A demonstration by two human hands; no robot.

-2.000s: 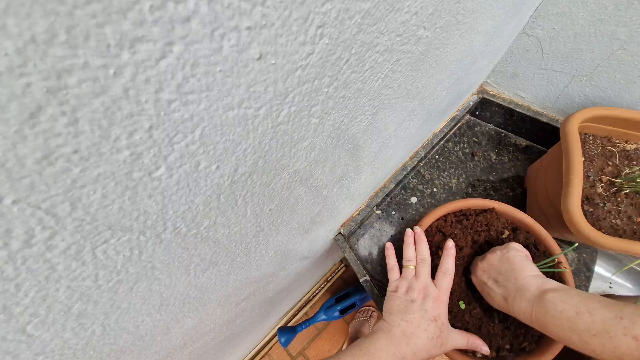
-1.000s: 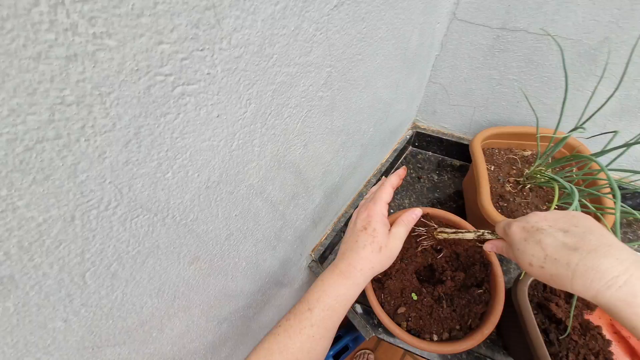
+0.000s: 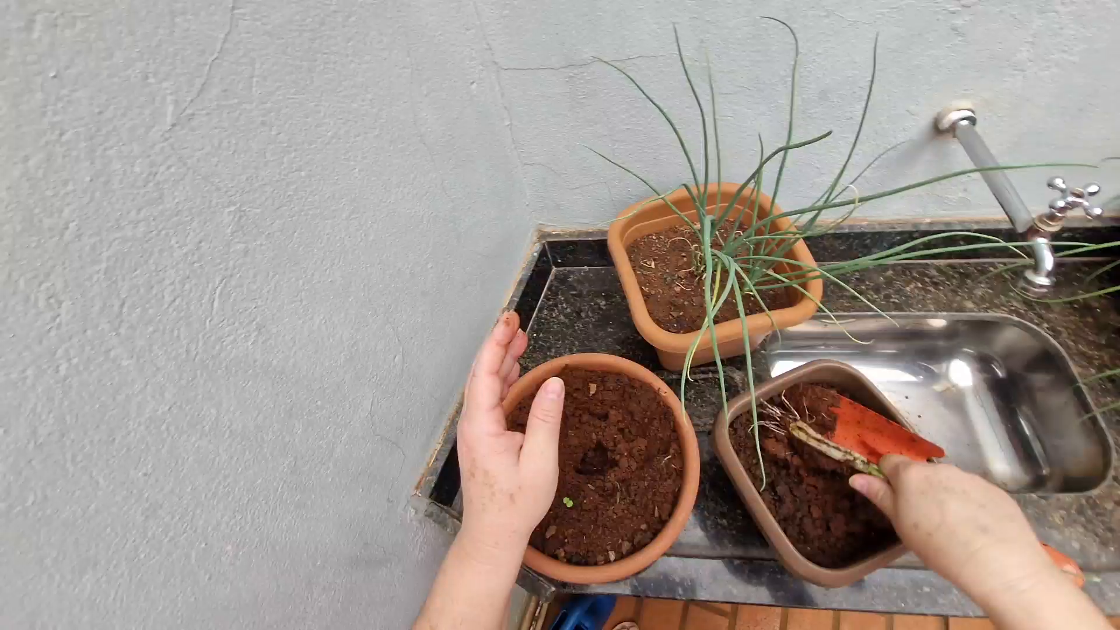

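Observation:
My left hand (image 3: 512, 437) rests against the left rim of a round terracotta-colored pot (image 3: 691, 455) filled with reddish-brown soil, fingers extended and holding nothing. That soil has a small hole and a tiny green seedling (image 3: 568, 502). Between the thumb and fingers of my right hand (image 3: 949, 516) is a plant stem with bare roots (image 3: 831, 447), held over a brown square pot (image 3: 761, 499) of loose soil. An orange trowel blade (image 3: 875, 429) lies in this pot, beside the stem; part of its handle shows past my right wrist.
Behind stands an orange planter (image 3: 630, 280) with long green leaves spreading widely. A steel sink basin (image 3: 989, 402) and a metal tap (image 3: 1041, 254) are at the right. The dark stone counter (image 3: 577, 306) meets the wall at the left. A blue object (image 3: 584, 611) is below the edge.
My right hand was down in the round pot's soil, then held the rooted stem above that pot; now it is over the square pot to the right. The view has shifted right.

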